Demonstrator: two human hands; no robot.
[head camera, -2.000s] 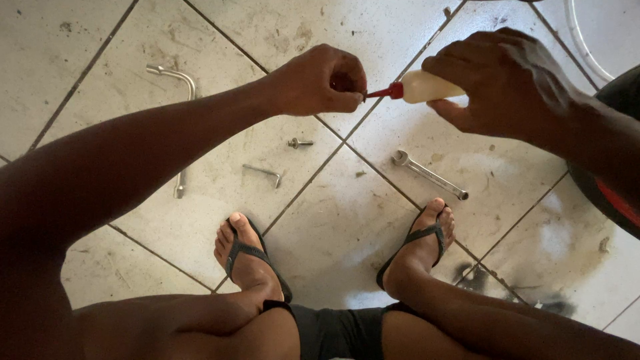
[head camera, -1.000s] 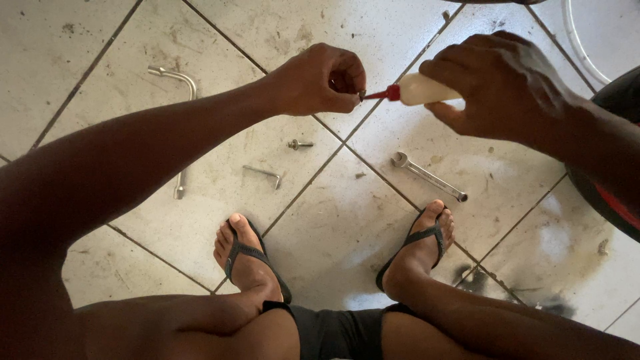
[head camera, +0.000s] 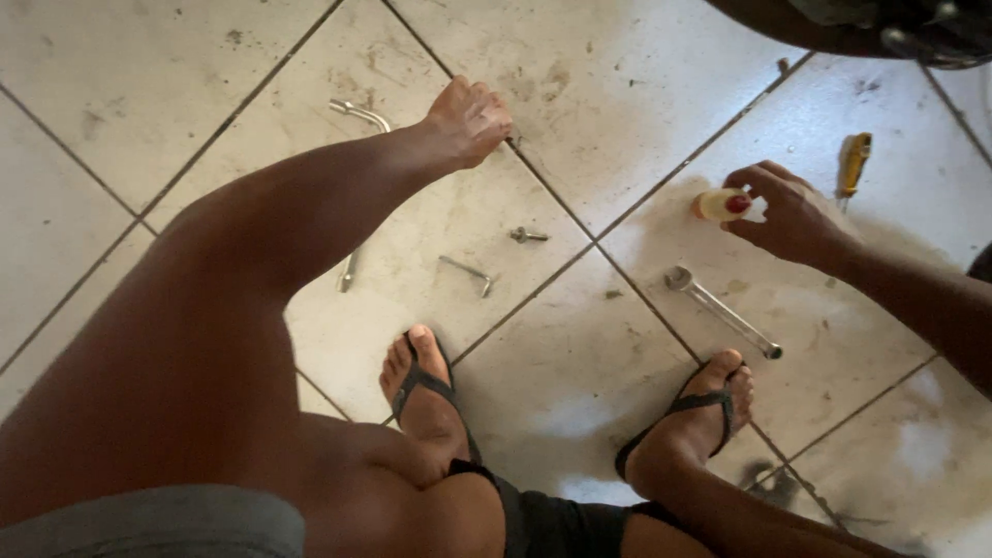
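Observation:
My left hand (head camera: 471, 122) is curled closed above the floor tiles, with a small dark part (head camera: 509, 142) showing at its fingertips; most of it is hidden. At the right, my right hand (head camera: 790, 213) has its thumb and fingers around a translucent squeeze bottle (head camera: 714, 204), whose red nozzle cap points up toward the camera. A combination wrench (head camera: 725, 314) lies below that hand, and a yellow-handled screwdriver (head camera: 855, 164) lies beyond it. Between the hands, a small metal bolt-like part (head camera: 529, 235) and an L-shaped hex key (head camera: 467, 273) rest on the tiles.
A bent metal wrench (head camera: 360, 112) lies partly hidden under my left forearm. My sandalled feet (head camera: 426, 387) stand at the lower middle. Part of a dark, rounded object (head camera: 837, 27) reaches in at the top right. Small dark debris (head camera: 783, 66) dots the floor.
The hands have moved apart: the left went left, and the right carried the bottle away from it. The bottle's nozzle, pointed at the left fingertips before, now points up. The screwdriver has come into sight.

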